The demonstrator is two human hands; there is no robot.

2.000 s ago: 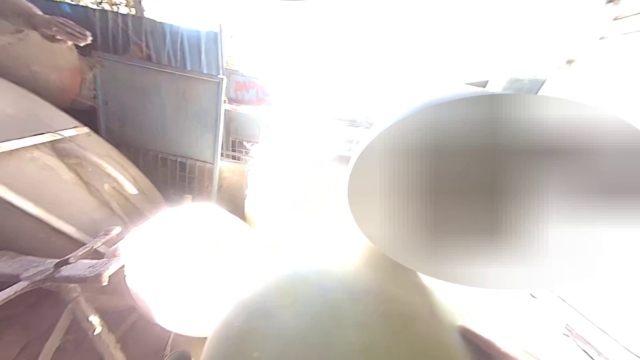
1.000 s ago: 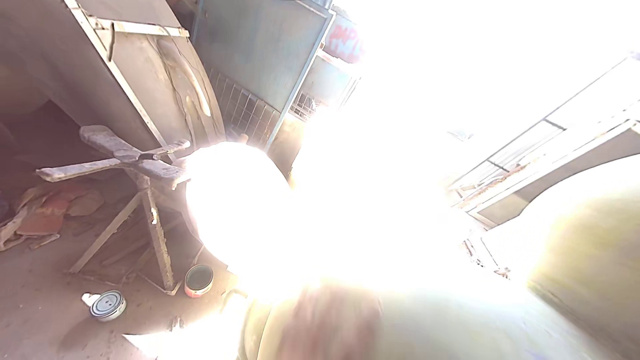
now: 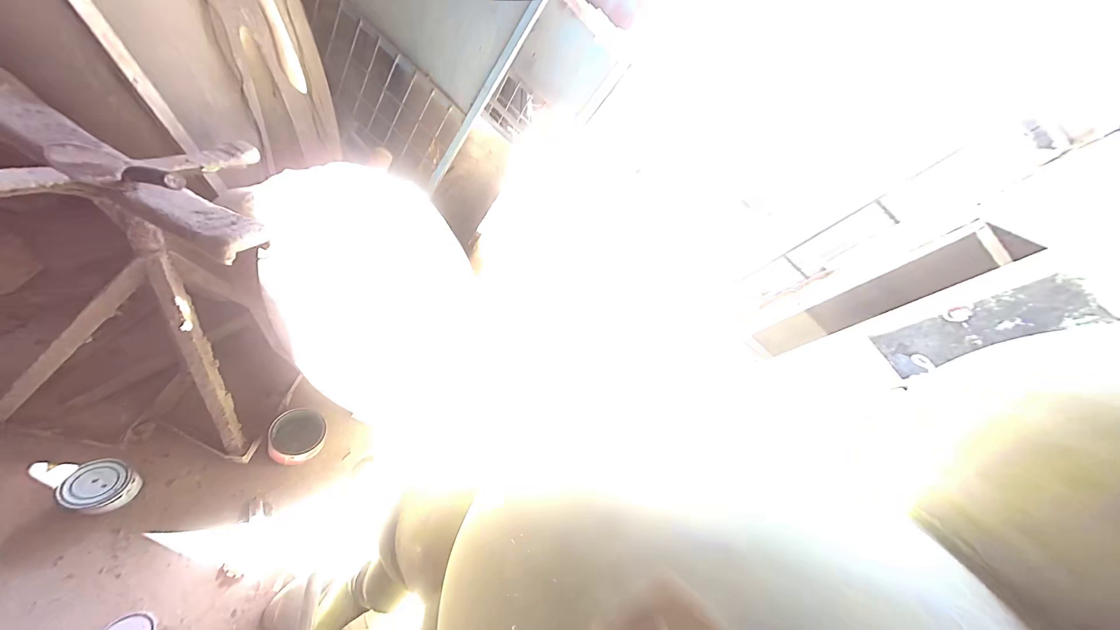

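Note:
Large smooth pale rounded forms fill the bottom of the view, one at the lower middle (image 3: 560, 560) and another at the right edge (image 3: 1041, 499). Against the lower middle form, a blurred reddish-brown patch shows at the bottom edge; it may be part of my right hand (image 3: 661, 608), but its fingers and anything in them cannot be made out. My left hand is not visible. A ringed, rounded part (image 3: 385, 569) lies left of the lower form. Strong glare hides the centre and most of the upper right.
A rough wooden stand with crossed arms (image 3: 184, 210) is at the left. Below it on the ground are an open tin (image 3: 297, 435) and a round lidded container (image 3: 98, 484). A metal-framed panel (image 3: 420, 44) rises behind, and a railing (image 3: 840, 236) shows at upper right.
The view has tilted down and swung, bringing the ground and containers in since the oldest frame. The large blurred oval at the right of that frame is gone.

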